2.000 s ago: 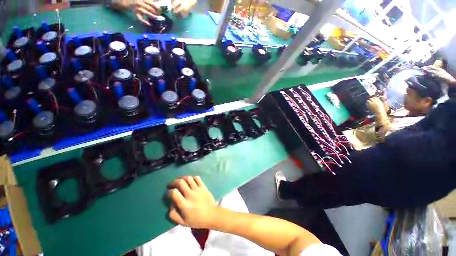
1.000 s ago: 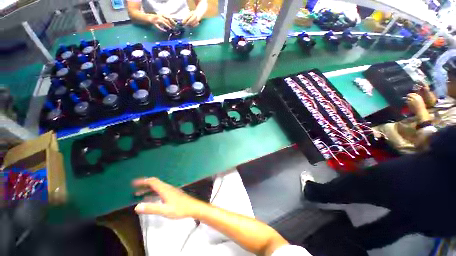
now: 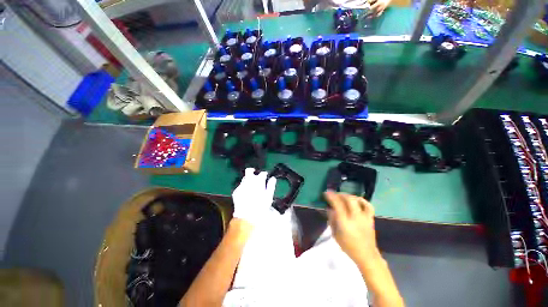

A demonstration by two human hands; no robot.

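My left hand [image 3: 253, 195], in a white glove, is at the bench's near edge, its thumb side on a tilted black housing [image 3: 293, 178]. Another dark housing part [image 3: 252, 157] shows beyond its fingertips, partly hidden. My bare right hand [image 3: 354, 223] is slightly blurred, its fingers at the near edge of a second black housing [image 3: 369, 174]; whether they grip it is unclear. A row of empty black housings [image 3: 320, 140] lies beyond both hands on the green bench [image 3: 414, 201].
Units with silver discs and blue cells stand on a blue mat [image 3: 240, 114] beyond the row. A cell carton [image 3: 193, 147] is at left, a housing carton [image 3: 111, 246] below left. A black driver tray [image 3: 490, 180] is at right, metal posts [image 3: 138, 57] rise, another person's hand [image 3: 380, 6] shows behind.
The view has swung left, bringing in both cartons fully. My gloved left hand has come into view at a housing. My right hand has moved to another housing, nearer than the row.
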